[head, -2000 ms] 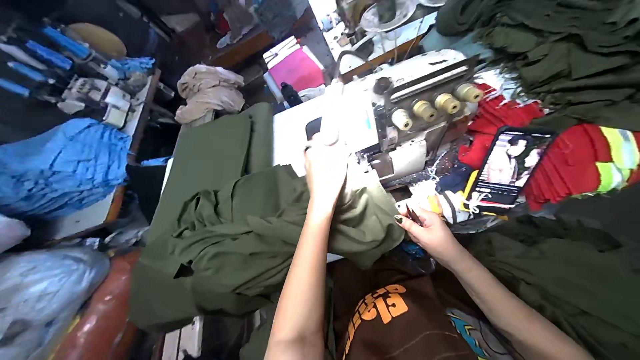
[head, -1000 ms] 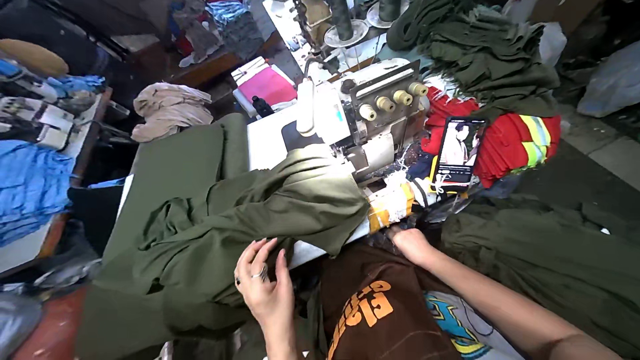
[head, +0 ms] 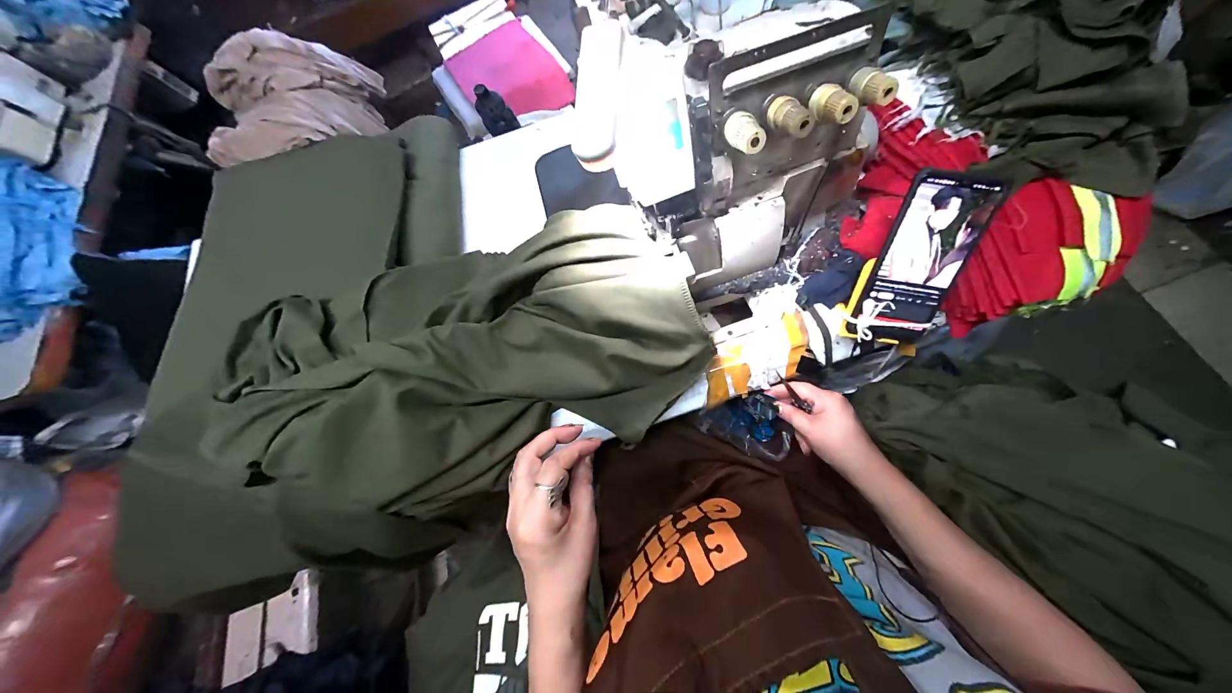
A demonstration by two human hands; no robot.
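Olive-green knit fabric [head: 500,337] lies bunched over the sewing table, its edge near the needle area of an overlock sewing machine [head: 760,183]. My left hand [head: 553,491], with a ring on one finger, is at the cloth's front edge, fingers bent and apart, holding nothing visible. My right hand [head: 823,419] pinches a small dark pointed tool [head: 794,397], whose kind is unclear, beside the yellow-taped table edge [head: 746,371]. The needle and presser foot are hard to make out in the glare.
A phone showing a video [head: 929,245] leans by stacked red fabric pieces [head: 1020,260]. More green cloth lies at the upper right [head: 1049,87] and lower right [head: 1059,491]. Behind the table are a beige cloth bundle [head: 289,91] and a small black bottle [head: 495,110]. Brown printed fabric [head: 712,549] covers my lap.
Two seconds ago my left hand was on the cloth beside the machine; it is now at the cloth's front edge. The green cloth by the machine lies more spread out. The view has moved closer.
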